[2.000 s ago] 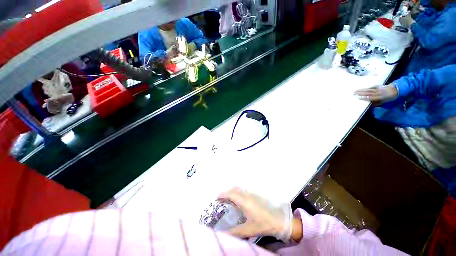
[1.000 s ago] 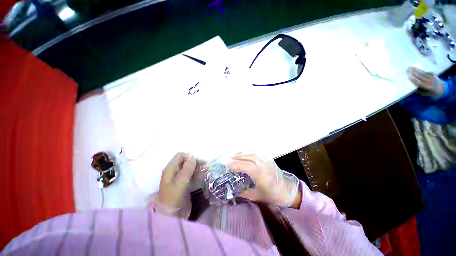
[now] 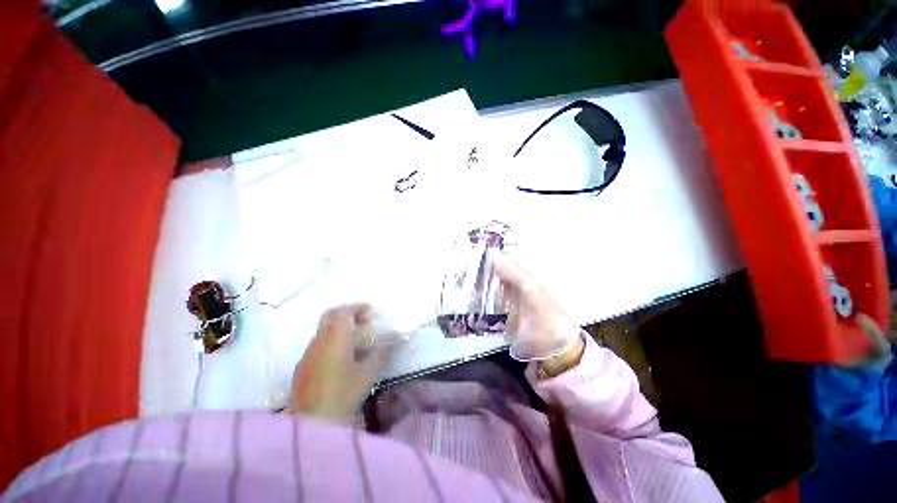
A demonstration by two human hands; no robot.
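A shiny silver-violet chrome part (image 3: 476, 280) lies at the near middle of the white sheet, seemingly in clear film. My right hand (image 3: 534, 312), in a thin whitish glove, is at the part's right side with the fingers against it. My left hand (image 3: 339, 359) is left of the part, apart from it, with the fingers curled; whether it holds anything cannot be told. A pink striped sleeve covers the lower left of the view.
An orange-red compartment tray (image 3: 815, 236) with small parts stands at right, a person's hand (image 3: 870, 339) at its near end. Dark glasses (image 3: 604, 147), a dark stick (image 3: 412, 126) and small fittings (image 3: 406, 182) lie farther back. An amber-brown part (image 3: 211, 315) lies left, beside a red block (image 3: 89, 226).
The orange-red tray has come in at right. The chrome part has moved from near my body forward onto the sheet. My left hand is now farther from it.
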